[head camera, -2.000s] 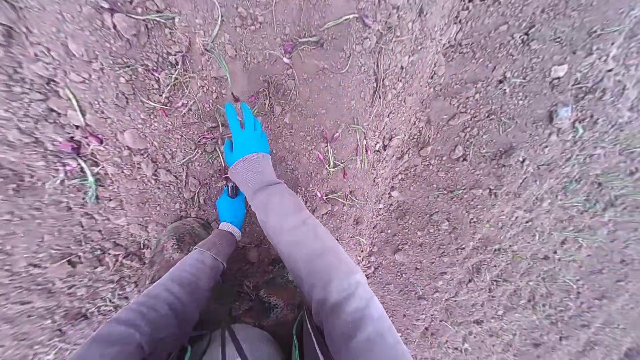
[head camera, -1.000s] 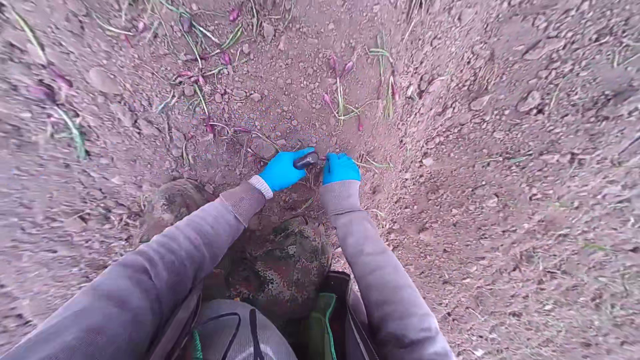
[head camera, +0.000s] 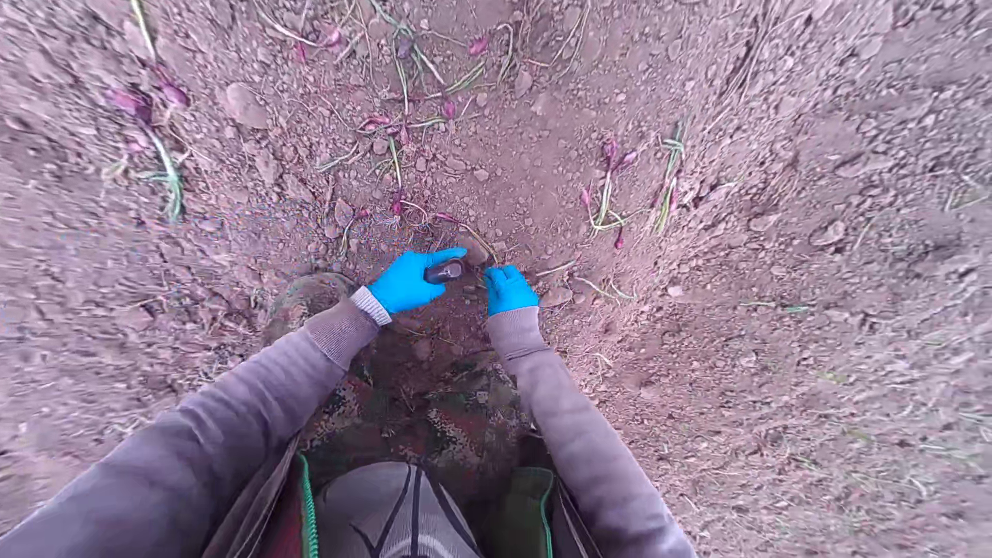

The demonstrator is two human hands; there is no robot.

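My left hand, in a blue glove, is closed around the dark handle of a tool whose working end is hidden below it. Just to its right, my right hand, also gloved in blue, is low at the soil with its fingers bent together; whether they pinch anything cannot be seen. A thin dry stalk reaches the ground by its fingertips. A small purple-red onion bulb with pale roots lies on the soil beyond my left hand.
More purple-red onions with green tops lie on the soil: a bunch ahead right, a scattered group ahead, and a pair far left. A flat stone lies ahead left. My knees in camouflage cloth are close below my hands.
My right hand has moved from ahead of my left hand to its right side, low at the soil. Both hands have stayed nearly in place over the last second.
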